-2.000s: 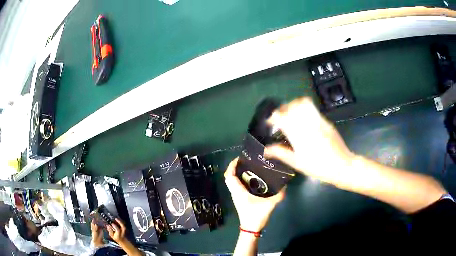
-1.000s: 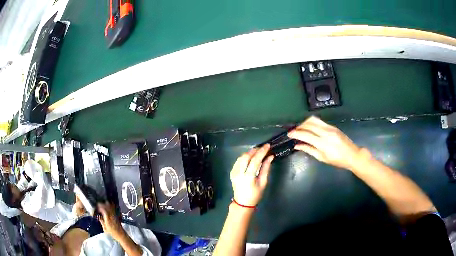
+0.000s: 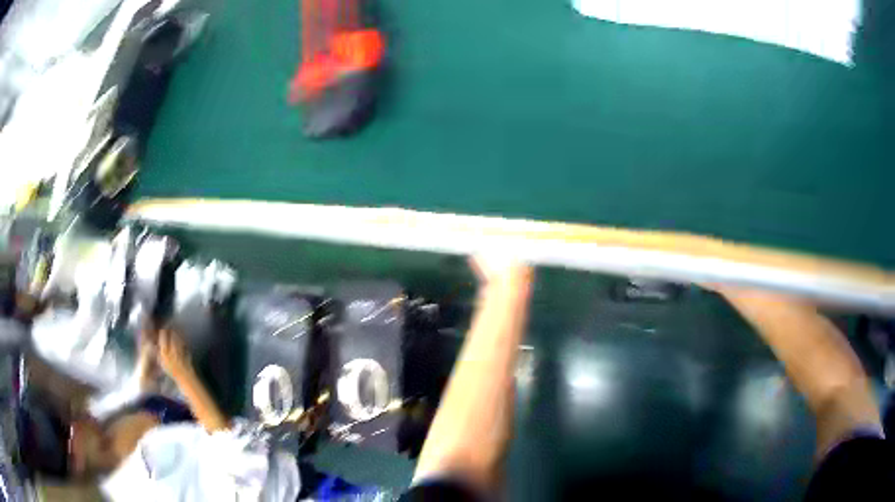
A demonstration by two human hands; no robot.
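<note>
My left arm reaches up to the white shelf edge. Only the base of my left hand shows there, blurred; its fingers are hidden beneath the shelf. My right forearm reaches under the same edge further right, and my right hand is hidden by it. Whether either hand holds anything cannot be seen. A dark tray-like piece shows partly below the edge, between my arms. Black retail boxes with ring pictures stand in a row left of my left arm, blurred.
The green-topped shelf with its pale edge crosses above the bench. A red-orange and black cutter and white paper lie on it. A blurred dark box is at far left. A co-worker in white is at lower left.
Both hands have moved up from the bench to beneath the shelf edge. The small black part they held is out of sight. The view has shifted, with more shelf top showing.
</note>
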